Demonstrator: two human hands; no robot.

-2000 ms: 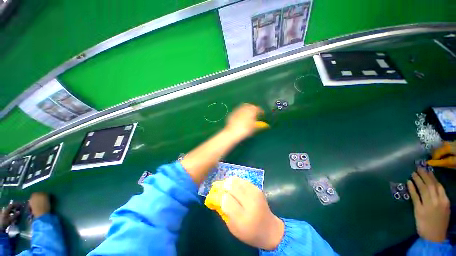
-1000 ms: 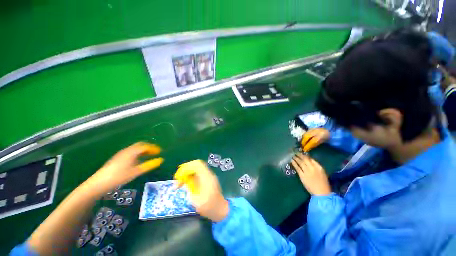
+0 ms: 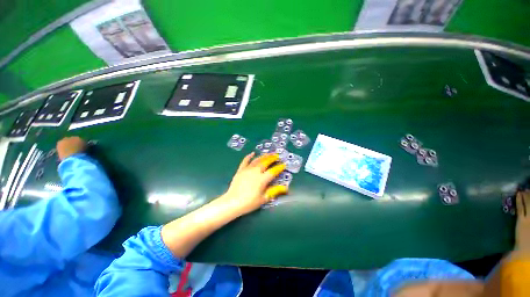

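Note:
Small grey lens covers [image 3: 280, 140] with ringed holes lie in a loose cluster left of the white parts box. My left hand [image 3: 255, 183], with yellow finger cots, is over the near part of this cluster, thumb and fingers apart; it hides some covers. The shallow white box [image 3: 348, 165] holds blue and clear bits. My right hand [image 3: 465, 288] is blurred at the bottom right, cut off by the edge; its fingers cannot be made out.
More covers [image 3: 418, 150] lie right of the box, with one [image 3: 448, 193] nearer. Black panels [image 3: 208, 96] on white sheets lie along the rail [image 3: 290, 56]. A neighbour's blue sleeve [image 3: 87, 191] is at left. Another person's hand [image 3: 523, 217] shows at the right edge.
The view has turned left. My left hand has moved down onto the cover cluster. My right hand has left the box and is at the bottom right edge.

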